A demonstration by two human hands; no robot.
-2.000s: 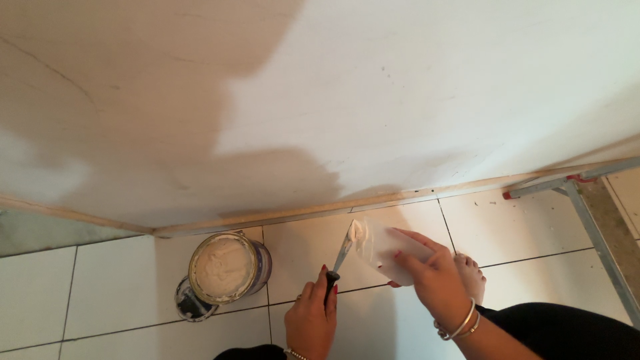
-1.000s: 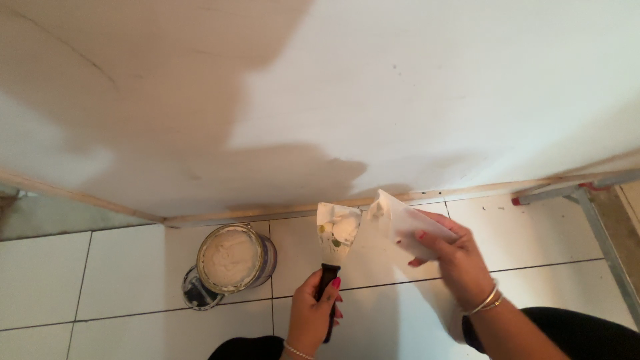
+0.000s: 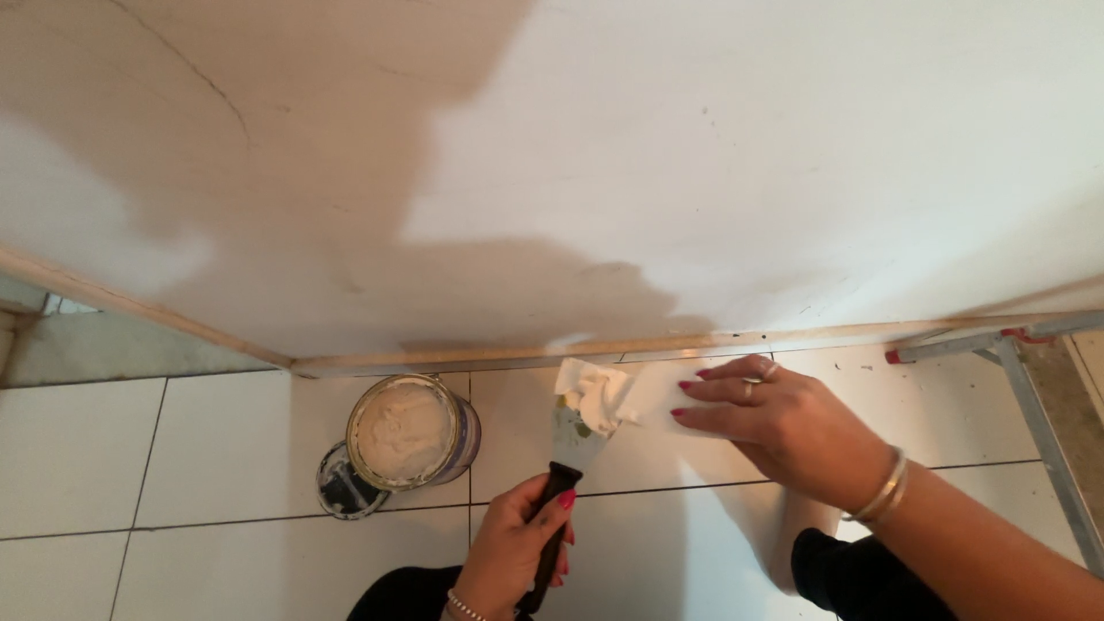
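My left hand [image 3: 522, 539] grips the dark handle of a putty knife [image 3: 576, 440], whose metal blade points toward the wall. A lump of off-white filler [image 3: 599, 397] lies on the blade's upper part. A white flat plastic spreader [image 3: 664, 398] is pinched in my right hand [image 3: 759, 418], its edge against the filler on the blade. To the left of the knife, an open tin of filler [image 3: 405, 431] stands on the floor, its paste surface uneven. The tin's smeared lid [image 3: 343, 483] lies beside it, partly hidden under its rim.
A pale wall [image 3: 759, 172] with a thin crack at upper left rises ahead, with a narrow trim [image 3: 517, 352] along its base. White floor tiles [image 3: 224, 448] spread below. A metal frame with red end caps [image 3: 1035, 440] stands at right. My bare foot is partly behind my right forearm.
The knife blade has turned from edge-on to face up. The spreader, apart from the blade one second ago, now meets the filler on it.
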